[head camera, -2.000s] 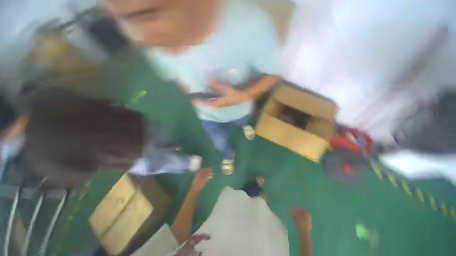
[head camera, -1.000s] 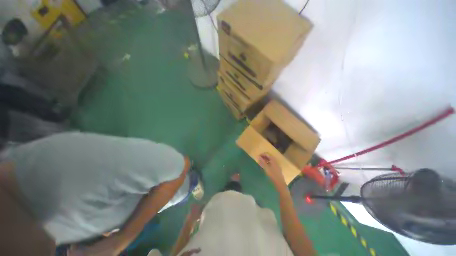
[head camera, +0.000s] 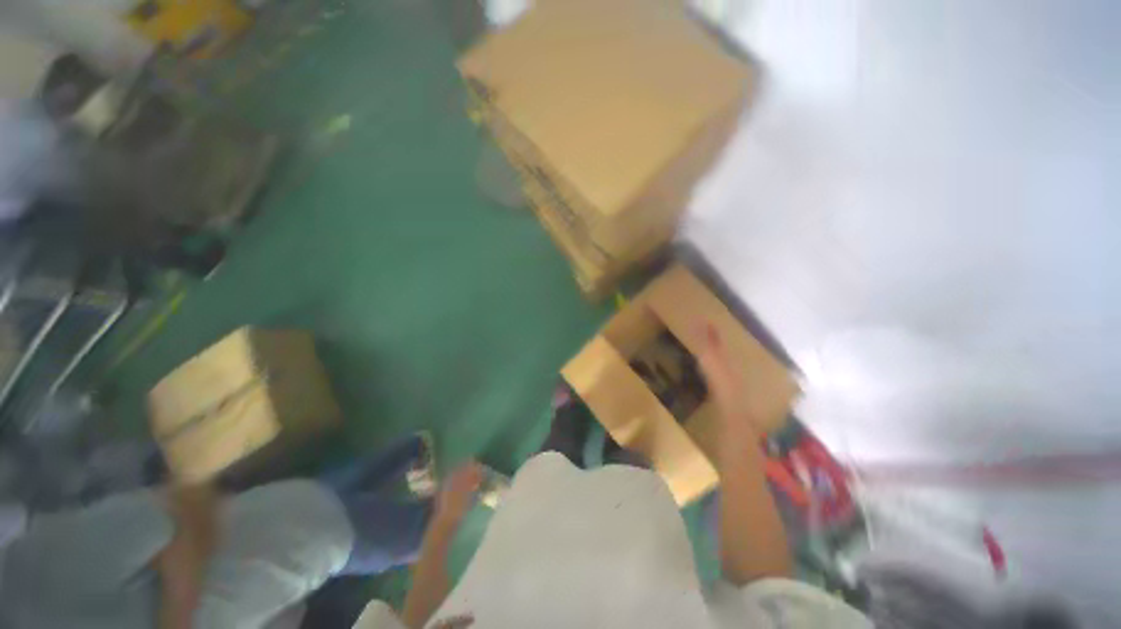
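Note:
An open bulk carton (head camera: 652, 424) stands on the floor in front of me, with dark items (head camera: 670, 371), likely black cables, inside. My right hand (head camera: 717, 350) reaches over the carton's opening on its right side; it is blurred and I cannot tell its finger shape or whether it touches anything. My left hand (head camera: 460, 482) hangs low, left of my body, away from the carton; it is small and blurred, and nothing clear shows in it.
A tall carton stack (head camera: 615, 105) stands beyond the open carton, by the white wall. A red object (head camera: 811, 473) lies right of it. A person in a light shirt (head camera: 264, 541) is at lower left, near a closed carton (head camera: 228, 406). A yellow object (head camera: 191, 25) shows at upper left.
My right hand has moved from the carton's near flap to over its opening. The other person has moved lower left, and a closed carton now shows there. The fan has mostly left the view.

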